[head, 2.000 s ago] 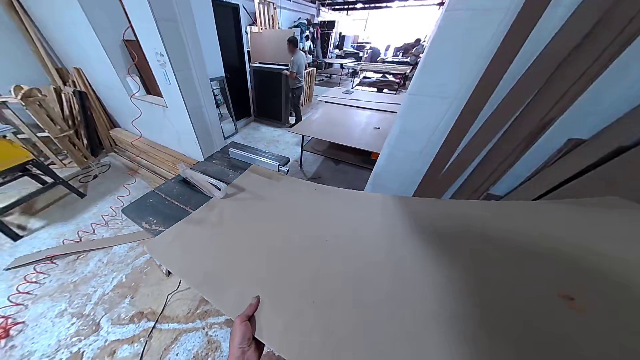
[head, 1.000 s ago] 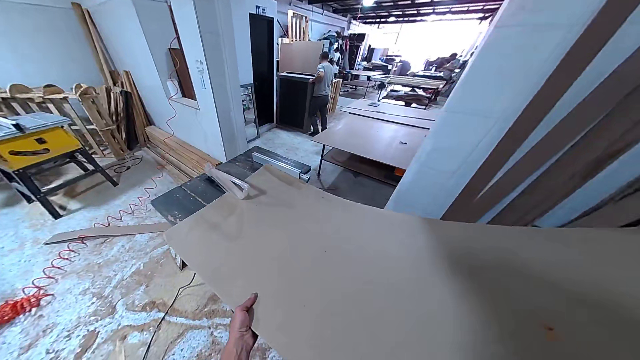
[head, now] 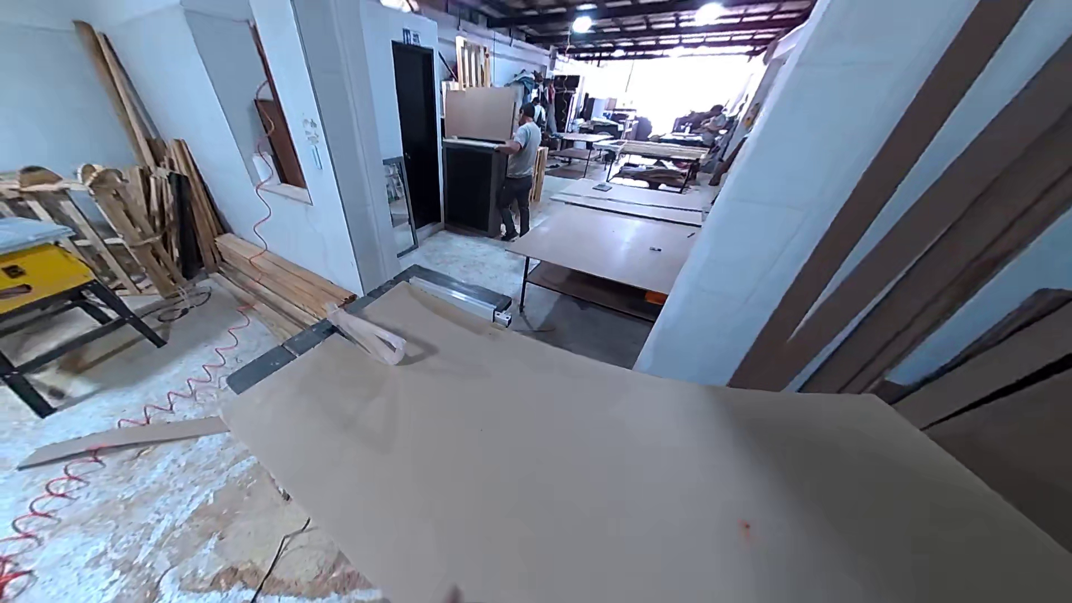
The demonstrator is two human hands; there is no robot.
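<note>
A large brown sheet of fiberboard (head: 536, 469) spans the foreground and lies over the dark table of a table saw (head: 276, 364). The saw's pale blade guard (head: 368, 335) now stands over the sheet's far left part, with the metal rip fence (head: 461, 300) just beyond. Of my left hand (head: 453, 595) only a blurred thumb tip shows at the bottom edge, on top of the sheet near its left side; its fingers are hidden. My right hand is out of view.
A yellow bench saw (head: 42, 276) stands at left, near stacked boards (head: 285, 276). A coiled red hose (head: 184, 394) and black cable (head: 280, 553) lie on the floor. Brown strips (head: 888, 193) lean right. A co-worker (head: 521, 167) stands beyond, near low worktables (head: 603, 247).
The sheet has moved forward over the saw table, reaching past the blade guard. My left hand, seen earlier at the sheet's left edge, has dropped almost out of view.
</note>
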